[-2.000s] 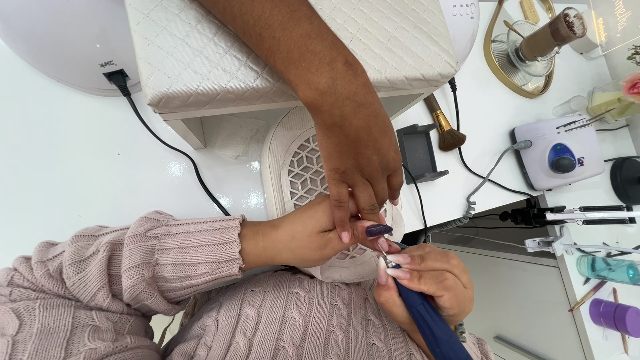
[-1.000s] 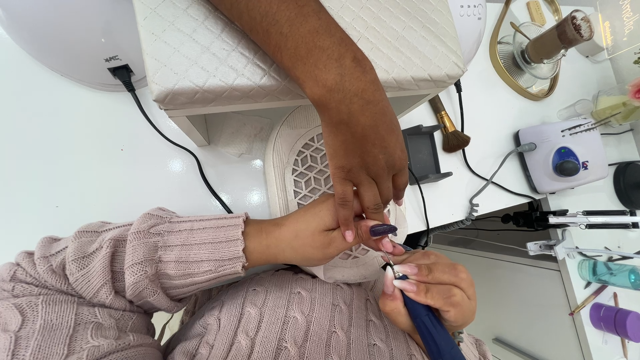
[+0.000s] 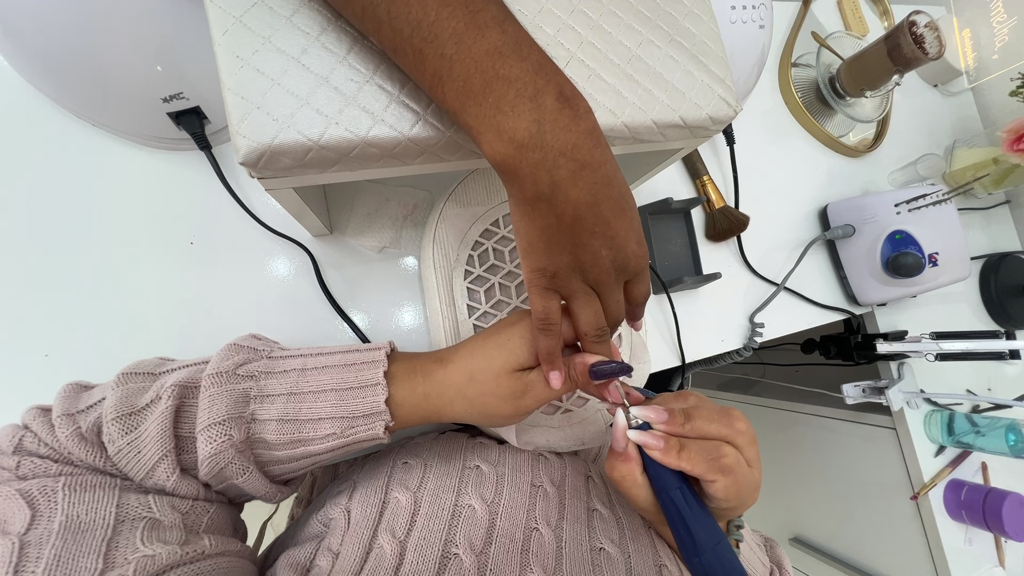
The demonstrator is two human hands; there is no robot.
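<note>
My left hand [image 3: 488, 372], in a pink cable-knit sleeve, reaches in from the left and closes around a finger of another person's hand [image 3: 572, 232], which hangs down from the top. A long dark purple glittery nail [image 3: 610, 370] shows where the hands meet; I cannot tell for certain whose it is. My right hand [image 3: 696, 448], with pale pink and white nails, grips a blue electric nail drill [image 3: 680, 504] at the lower right. The drill's thin metal bit points up at the joined fingertips; overlapping fingers hide whether it touches.
A white quilted armrest [image 3: 480, 88] supports the other person's forearm. Beneath the hands lies a nail dust collector with a patterned grille [image 3: 494, 276]. To the right are a grey holder [image 3: 674, 244], a brush [image 3: 724, 216], the drill's control box [image 3: 896, 244] and its coiled cord.
Compared with one second ago, the drill in my right hand is slightly closer to the joined fingertips. Both hands keep their holds.
</note>
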